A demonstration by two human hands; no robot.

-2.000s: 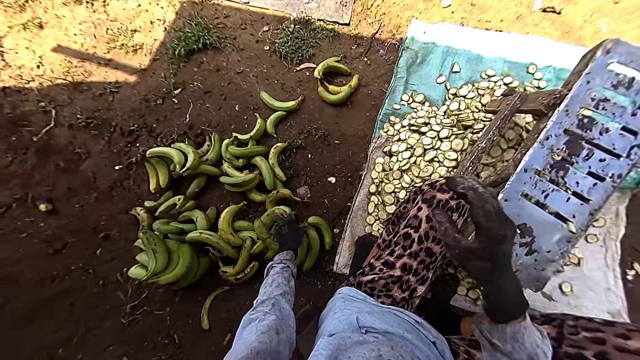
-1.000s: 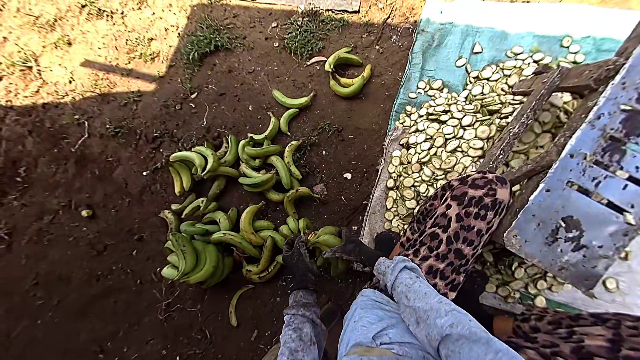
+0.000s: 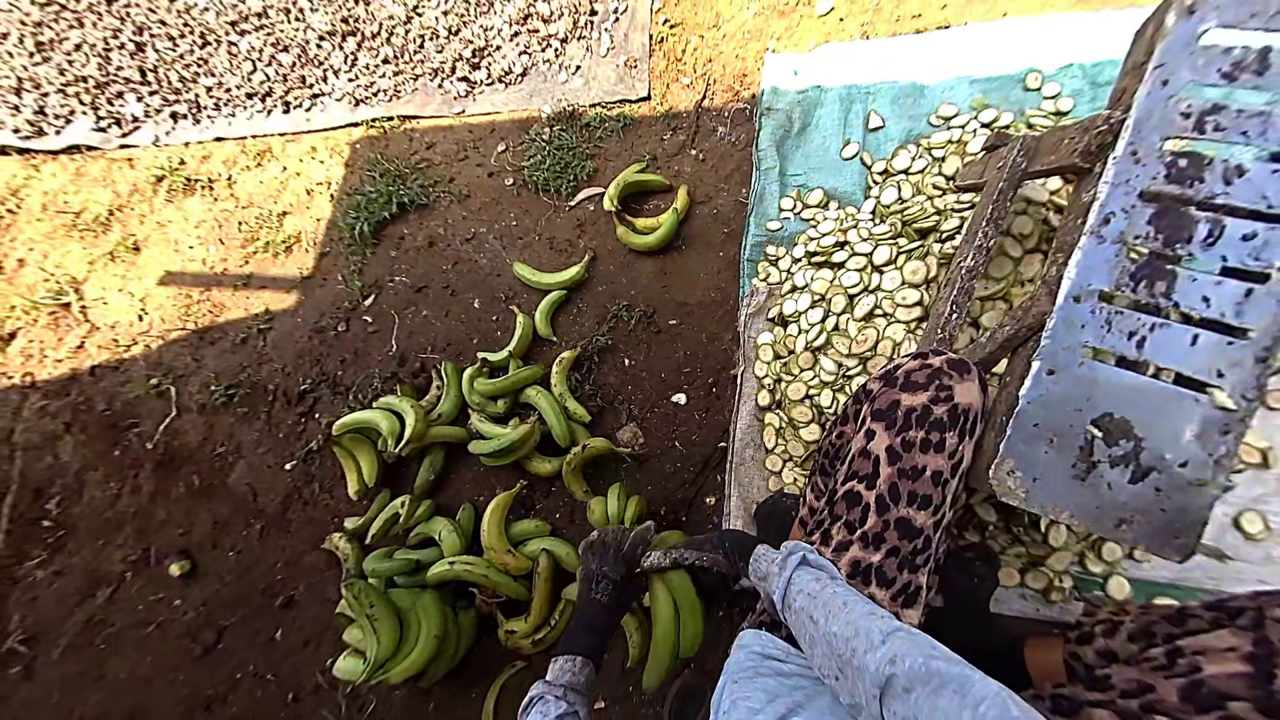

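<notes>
Both hands wear dark gloves. My left hand [image 3: 610, 572] is at the near right side of a heap of green bananas or plantains [image 3: 405, 630] on the soil, its fingers against a bunch. My right hand [image 3: 700, 560] reaches in from the right and closes on the top of a green bunch [image 3: 672, 620] that hangs between the two hands. Whether my left hand grips this bunch too is hard to tell. Looser green fruit [image 3: 550, 275] lies beyond the heap, with a small curved group [image 3: 648, 215] farther off.
Right of my legs, round cut slices [image 3: 850, 310] cover a teal and white sheet [image 3: 815, 150]. A slotted metal slicing board [image 3: 1130, 400] on a wooden frame [image 3: 985, 240] stands over them. At the top left, another sheet [image 3: 400, 108] bears many small dried pieces. Grass tufts [image 3: 385, 195] grow between.
My right hand has come from beside the slotted board to the fruit heap and now holds a bunch there. My left hand stays at the heap's near right side.
</notes>
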